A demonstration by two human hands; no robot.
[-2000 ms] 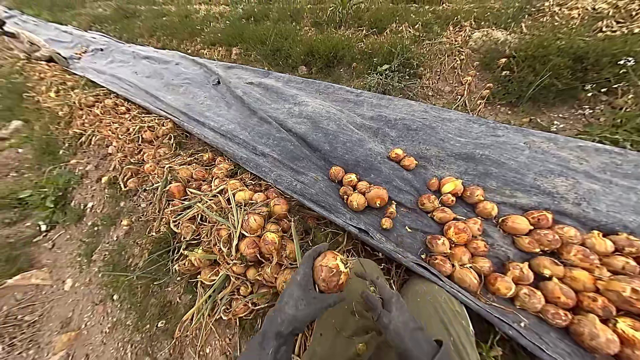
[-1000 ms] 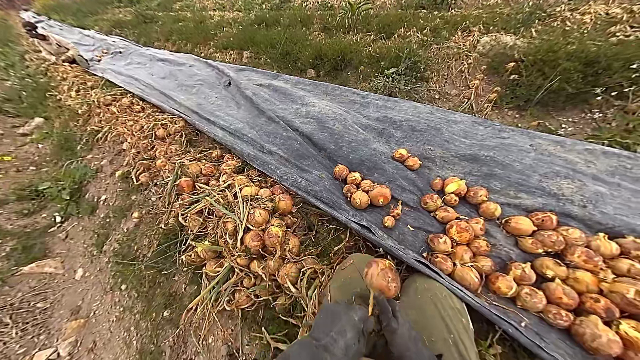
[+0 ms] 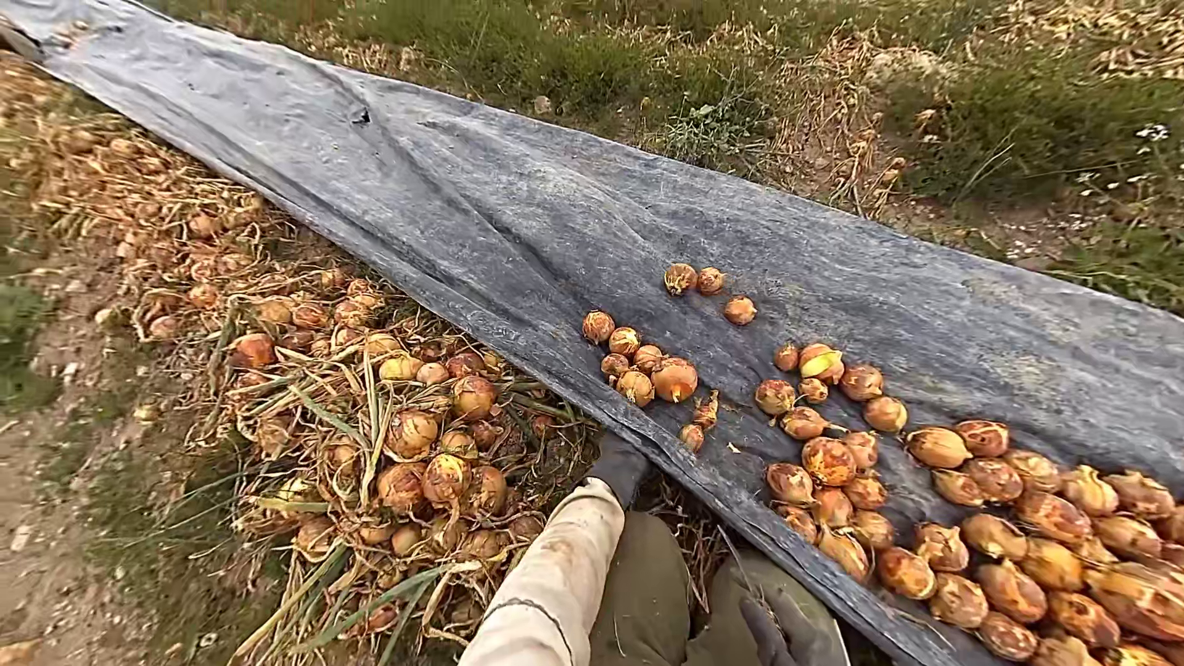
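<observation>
My left hand (image 3: 622, 467), in a dark grey glove, reaches to the near edge of the grey fabric sheet (image 3: 518, 213). Its fingers are mostly hidden, so whether it holds anything cannot be told. Low in the view, my right hand (image 3: 786, 634), gloved alike, is over my knee with its fingers apart and no onion seen in it. Three onions (image 3: 739, 310) lie loosely together on the sheet, beyond a small cluster of onions (image 3: 674, 379). Many larger onions (image 3: 1011, 592) cover the right part of the sheet. Left of my arm is a heap of onions (image 3: 412, 433) with dry stalks.
The windrow of onions and dried tops (image 3: 199, 222) runs to the upper left along the sheet. Bare soil with small stones (image 3: 55, 555) borders it. Grass and weeds (image 3: 592, 65) grow beyond the sheet's far edge. My knees (image 3: 638, 592) are against its near side.
The onion my hands held over my knees is out of them, and a third onion now lies by the two on the sheet. My left hand has moved forward to the sheet's edge; my hands are apart.
</observation>
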